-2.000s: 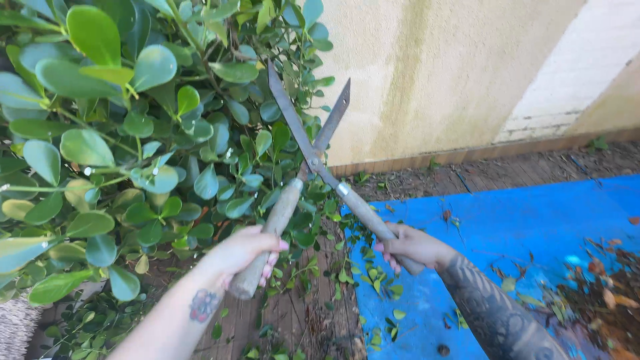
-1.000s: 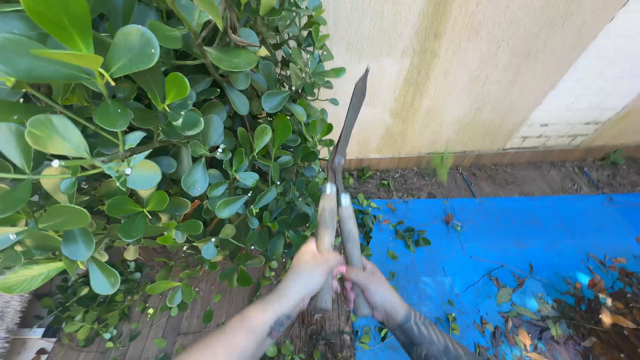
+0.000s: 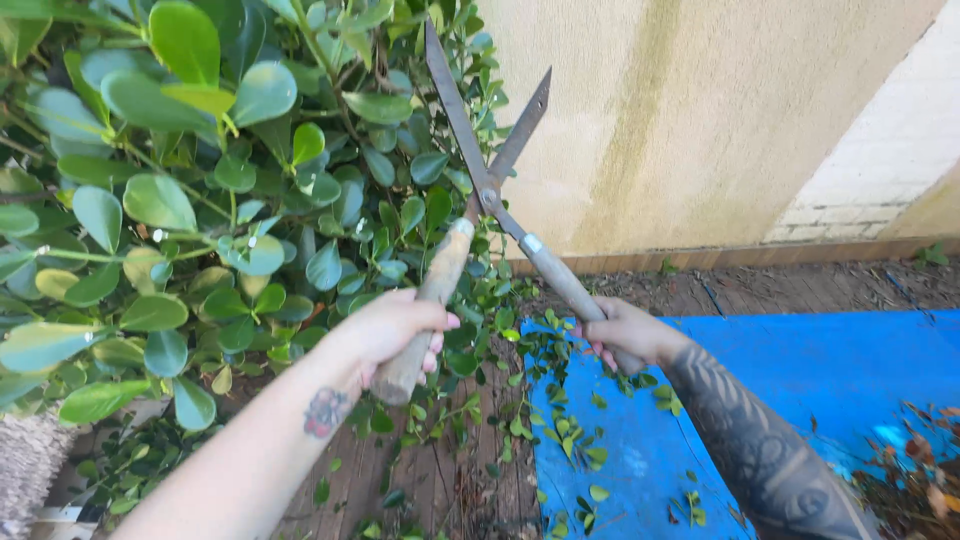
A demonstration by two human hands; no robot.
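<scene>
A pair of hedge shears (image 3: pixel 489 196) with rusty metal blades and worn wooden handles is held out in front of me, blades spread and pointing up and away. My left hand (image 3: pixel 401 334) grips the left handle near its end. Around the right handle my right hand (image 3: pixel 626 330) is closed. The left blade lies over the right edge of a leafy green hedge (image 3: pixel 322 187), while the tip of the right blade shows against the wall. Whether any stem lies between the blades cannot be told.
A stained beige wall (image 3: pixel 697 135) rises behind the shears. Across the wooden deck (image 3: pixel 465 465) lies a blue tarp (image 3: pixel 787 360) with cut leaves on it, and a heap of dry leaves (image 3: pixel 915 480) sits at the lower right. Something shaggy and grey (image 3: pixel 30 465) is at the lower left.
One second ago my hands were together and the shears' blades closed. Now my hands are apart and the blades spread wide, much as they were two seconds ago.
</scene>
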